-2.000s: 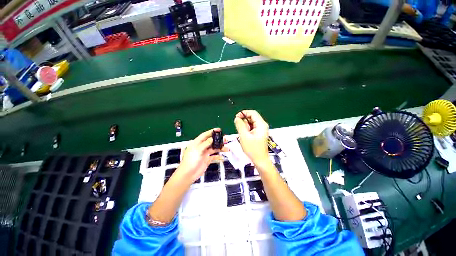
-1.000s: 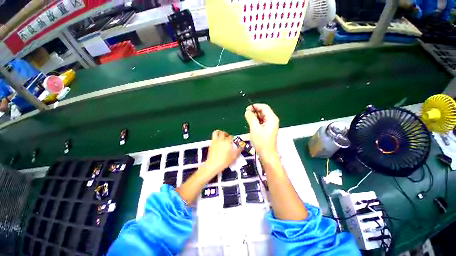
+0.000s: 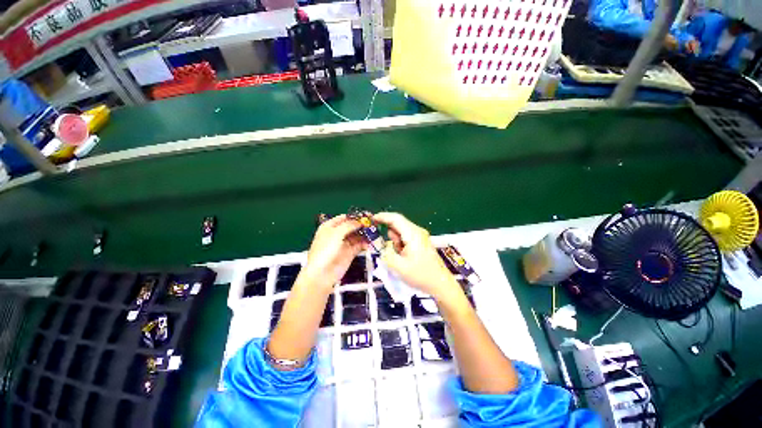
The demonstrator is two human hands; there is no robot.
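Note:
A small electronic unit, dark with an orange spot, is held above the white compartment tray. My left hand grips its left side with the fingertips. My right hand is at its right side with thumb and fingers bent close together; whether it holds a thin tool is hidden. A white piece shows below my right hand. Black rectangular parts lie in several tray cells. Another unit lies at the tray's upper right, beside my right wrist.
A black compartment tray with several units is at left. Units stand spaced along the green conveyor. At right are a metal can, black fan, yellow fan and power strip. A yellow-edged sheet hangs ahead.
My left hand has risen from the tray with a unit in its fingertips. My right hand has come down and left to meet it. The view has shifted slightly.

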